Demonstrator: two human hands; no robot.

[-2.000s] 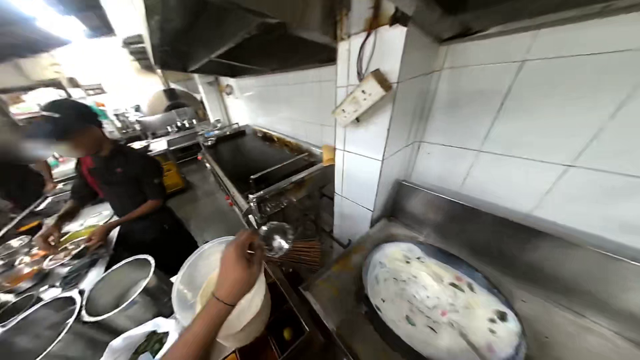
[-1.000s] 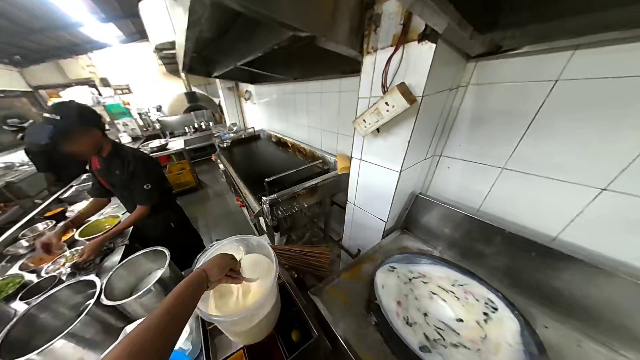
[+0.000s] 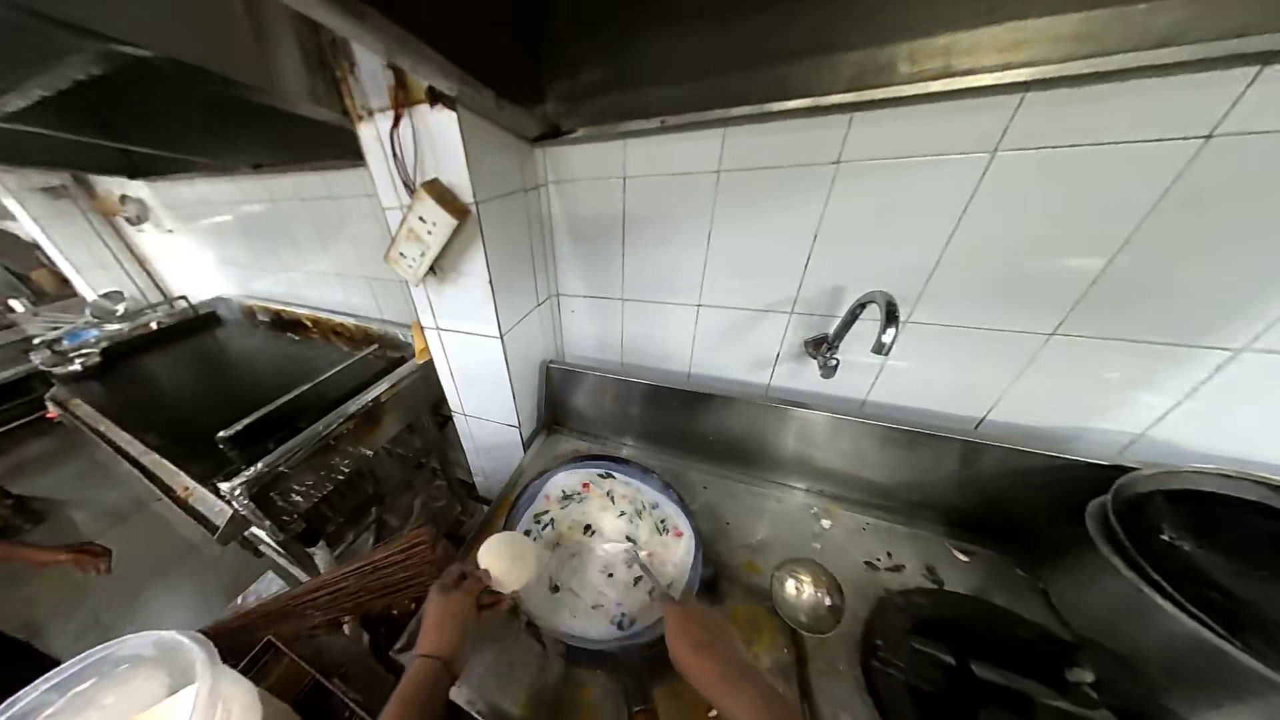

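My left hand [image 3: 462,605] holds a small round bowl or ladle of white batter [image 3: 508,561] at the left rim of a wide pan. The pan [image 3: 694,560] sits on the steel counter, full of white liquid with green leaves and red bits. My right hand [image 3: 688,622], at the pan's lower right rim, grips the handle of a metal utensil [image 3: 648,572] whose end dips into the liquid. A plastic tub [image 3: 205,655] with pale batter stands at the lower left.
A steel ladle [image 3: 808,597] lies right of the pan. Beyond are a dark round pan [image 3: 960,650] and large metal pots [image 3: 1190,560]. A tap [image 3: 850,330] projects from the tiled wall. At left are a stick broom [image 3: 340,590], a griddle [image 3: 230,380] and another person's hand [image 3: 88,558].
My left hand has moved from the batter tub to the pan, with the batter-filled vessel in it. My right hand has come into view. The view has swung right.
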